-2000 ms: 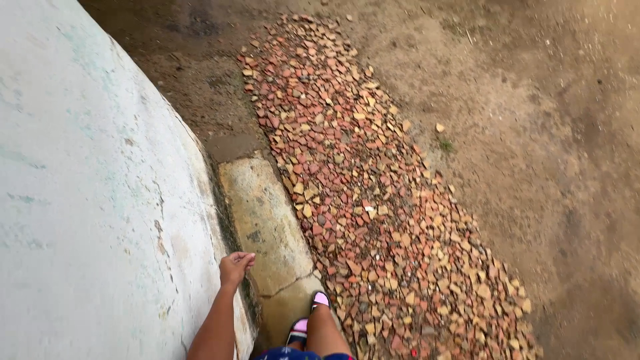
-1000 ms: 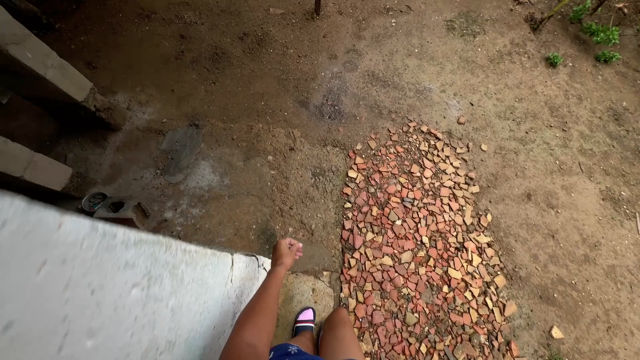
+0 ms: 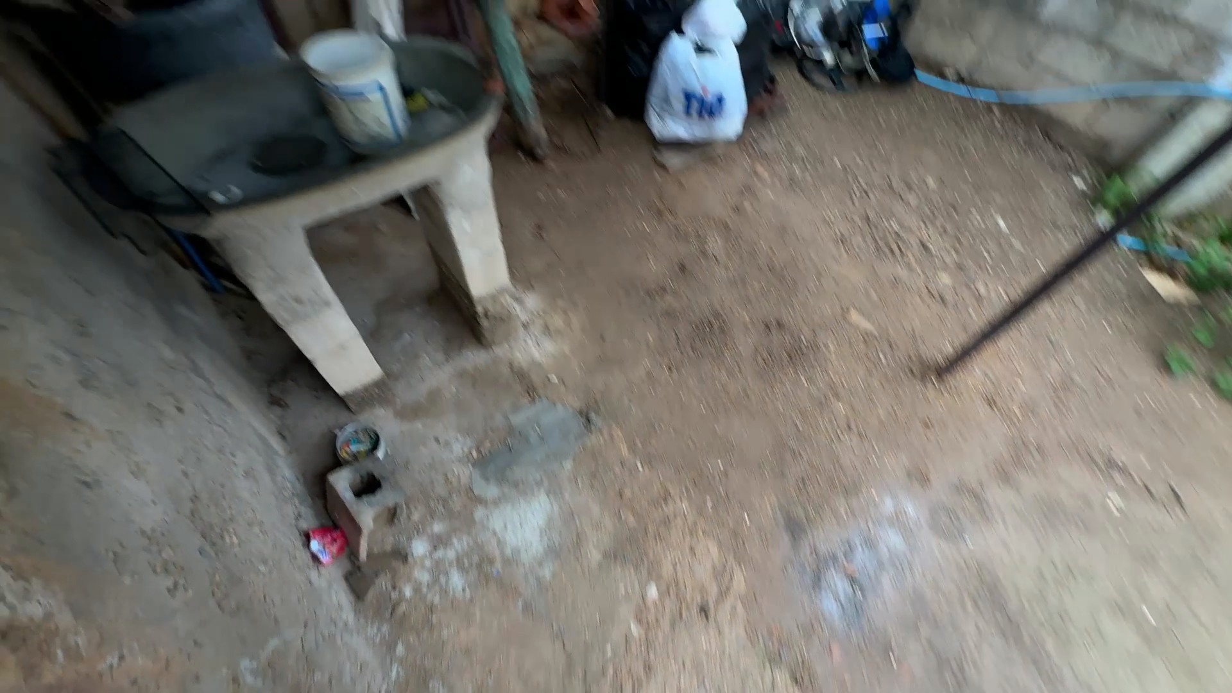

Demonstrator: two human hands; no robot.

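Observation:
Neither my left hand nor my right hand shows in the head view now. At the upper left stands a concrete wash basin [image 3: 255, 207] on thick legs, with a white plastic bucket [image 3: 358, 91] in it. Below the basin, by the wall, a hollow concrete block [image 3: 366, 500] stands on the ground. A small round container [image 3: 359, 443] with mixed bits in it sits just behind the block, and a red wrapper [image 3: 327, 545] lies beside it. The picture is blurred.
A rough wall [image 3: 144, 404] runs along the left. White plastic bag [image 3: 697, 91] and dark bags stand at the back. A thin dark pole [image 3: 1078, 260] slants at the right. A blue hose [image 3: 1039, 93] runs along the block wall [image 3: 1059, 48]. Bare dirt ground [image 3: 731, 385] spreads between.
The view has swung up and left to the basin and yard. The forearm and hand, the legs and the bed of broken tile pieces seen earlier are out of view.

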